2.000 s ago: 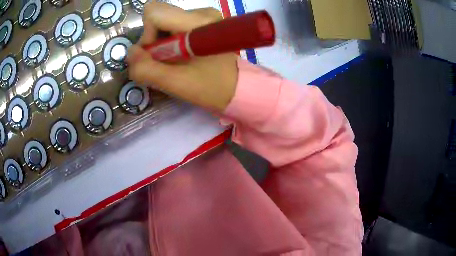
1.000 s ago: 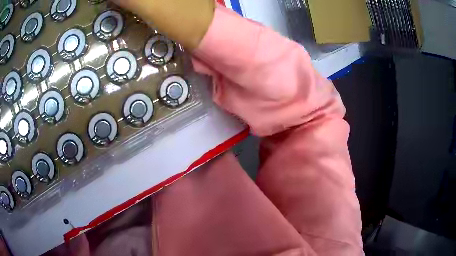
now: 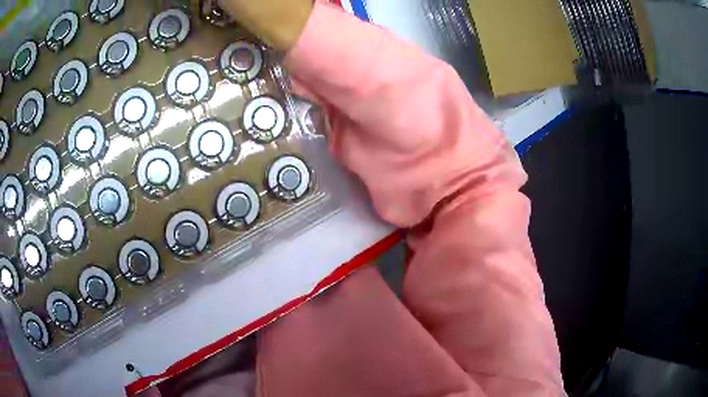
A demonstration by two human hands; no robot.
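A clear blister tray [image 3: 256,246] with rows of coin-sized round parts [image 3: 186,233] lies over a brown surface on the white tabletop, filling the left of the view. The parts have dark rims, pale rings and grey or shiny centres. My right hand [image 3: 268,19] is cut off by the top edge; only its back and wrist show, over the tray's upper right. Its fingers and whatever they hold are out of the picture. My left hand is not in view.
Red tape [image 3: 310,295] runs along the table's near edge. Ridged tray stacks [image 3: 605,39] and brown card [image 3: 520,46] stand at the upper right. Blue tape [image 3: 543,132] marks the right edge. A dark area lies beyond it.
My right hand has moved up to the top edge, and the red marker it held two seconds ago is out of view. The tray and table appear shifted down and right.
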